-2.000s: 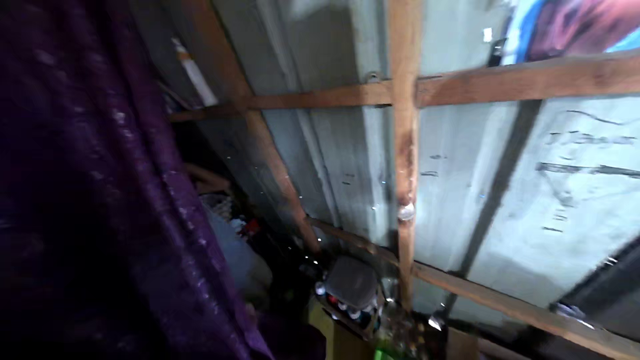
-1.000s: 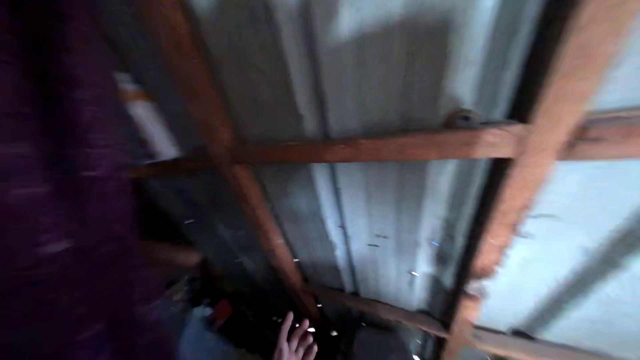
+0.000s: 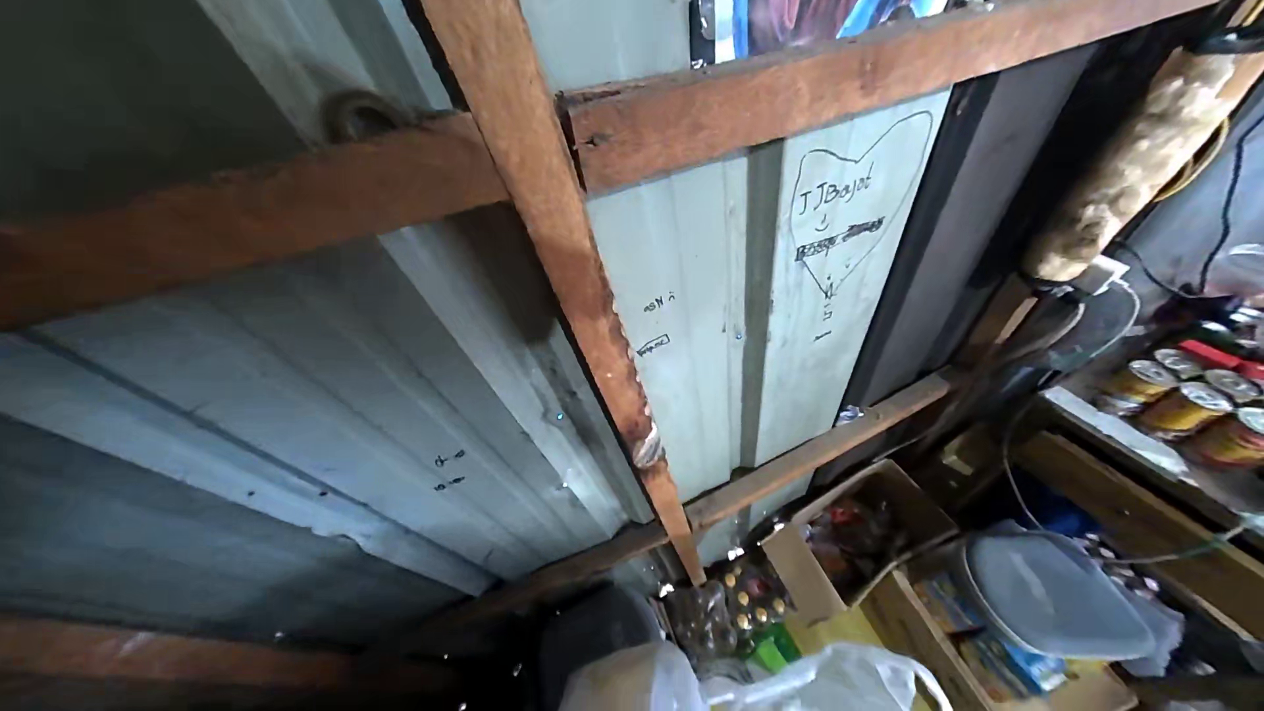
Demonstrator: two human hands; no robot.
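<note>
Neither my left hand nor my right hand shows in the head view now, so what they hold or touch cannot be told. A corrugated metal wall (image 3: 681, 395) fills much of the view, with marker drawings and writing on it. A wooden post (image 3: 578, 247) crosses a horizontal wooden beam (image 3: 770, 104). A white plastic bag (image 3: 839, 681) lies at the bottom edge, beside several capped glass bottles (image 3: 755, 592) and a green object (image 3: 773, 647).
An open cardboard box (image 3: 805, 573) stands by the wall. Right of it, a plastic container with a translucent lid (image 3: 1057, 592) sits above packets in a wooden box (image 3: 923, 632). Several cans (image 3: 1185, 405) stand on a shelf (image 3: 1116, 434). A dark bin-like object (image 3: 597, 627) is at the bottom.
The view has swung to the right. A hand with spread fingers, seen low in the middle one second ago, is out of view, as is the purple curtain on the left.
</note>
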